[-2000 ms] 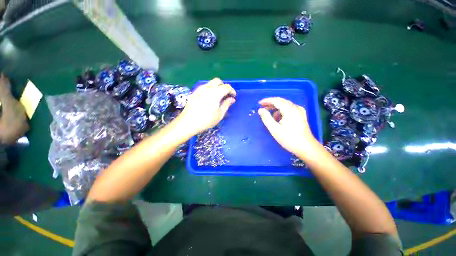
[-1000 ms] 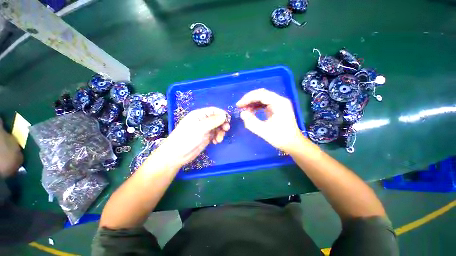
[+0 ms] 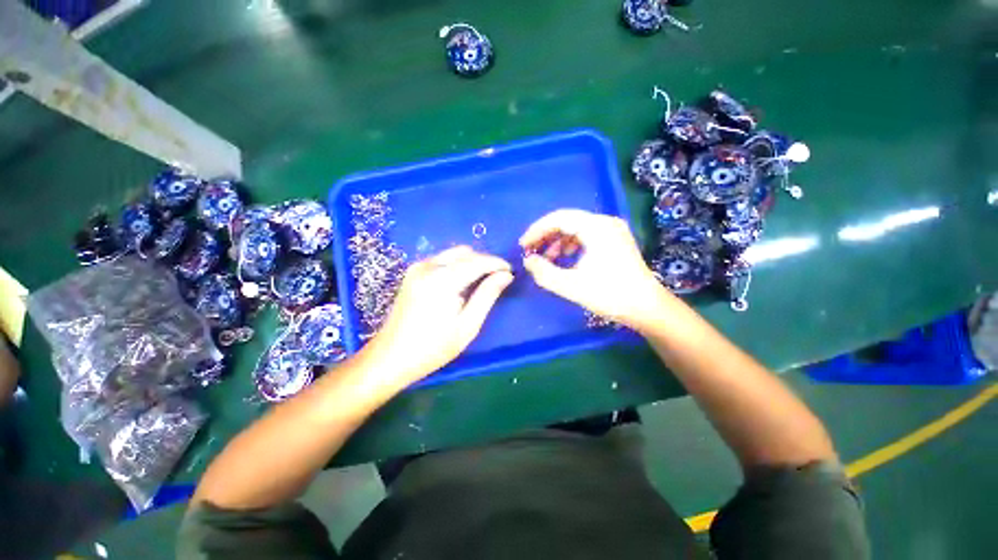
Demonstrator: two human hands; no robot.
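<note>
The blue parts tray (image 3: 482,153) lies in front of me, tilted in the picture. My left hand (image 3: 443,306) is over its lower middle, thumb and fingertips pinched together. My right hand (image 3: 596,263) is over its right part, fingers curled, its fingertips close to my left ones. Anything small between the fingertips is too small or hidden to make out. A single metal ring (image 3: 478,230) lies on the tray floor above my hands. A heap of ring-and-link hardware (image 3: 374,257) lies along the tray's left side, and a small pile (image 3: 600,319) is by my right wrist.
Piles of patterned corded round units stand left (image 3: 258,243) and right (image 3: 722,175) of the tray. A unit (image 3: 468,51) lies beyond it, another (image 3: 643,13) at the top edge. Clear plastic bags (image 3: 120,339) lie far left, below a grey metal post (image 3: 120,98).
The view has turned and shifted, so the tray sits tilted and further left. My hands have come closer together, fingertips nearly meeting, and a single ring shows on the tray floor.
</note>
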